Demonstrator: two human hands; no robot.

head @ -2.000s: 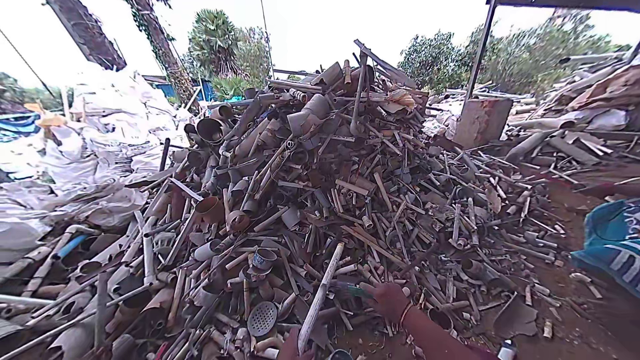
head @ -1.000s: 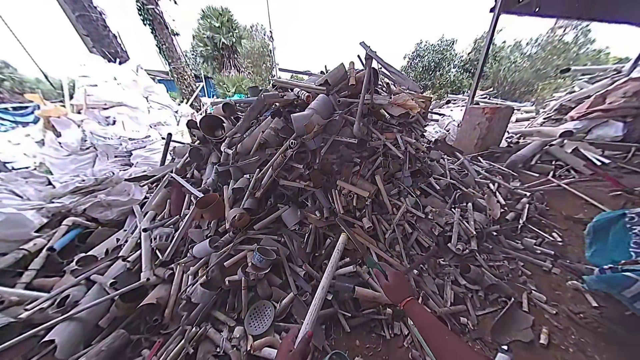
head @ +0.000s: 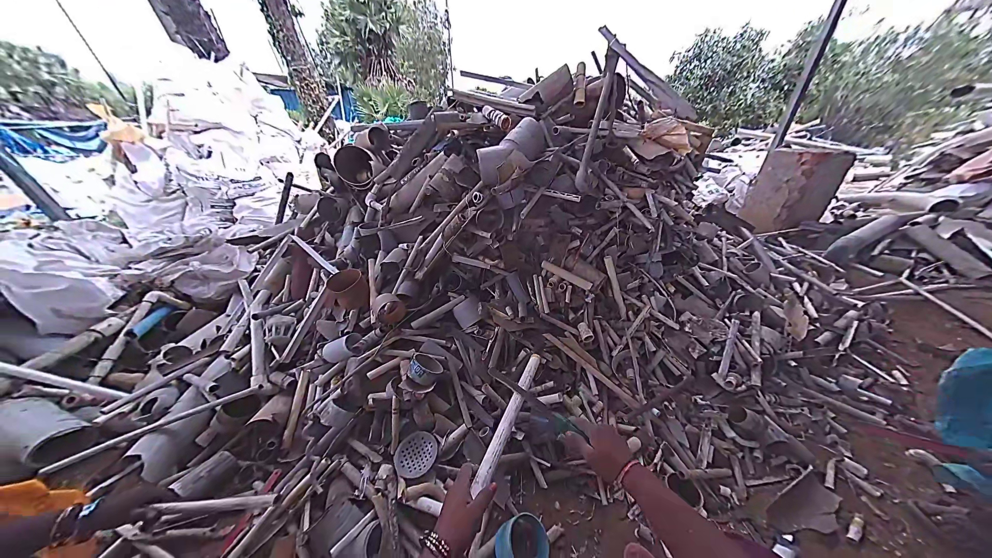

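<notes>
My left hand (head: 463, 508), with a beaded bracelet at the wrist, grips the lower end of a long pale pipe (head: 508, 426) that slants up and to the right. My right hand (head: 601, 449), wearing a red wristband, is closed around a green-handled tool (head: 568, 424); a dark, thin part seems to reach from it up and left across the pipe. Blur hides the tool's exact kind. Around both hands lies a large heap of scrap pipes and fittings (head: 511, 302). A round perforated strainer (head: 416, 455) sits left of the pipe, and a blue pipe piece (head: 521, 536) lies below.
Another person's arm (head: 116, 511) with bracelets enters at lower left beside orange cloth (head: 39, 500). White sacks (head: 201, 155) are piled at left. A concrete block (head: 798, 190) stands behind the heap at right. Teal fabric (head: 965, 403) shows at the right edge over brown ground.
The other person's arm and orange cloth have come into view at lower left. My right hand and its tool have shifted about near the pipe, while my left hand keeps its hold.
</notes>
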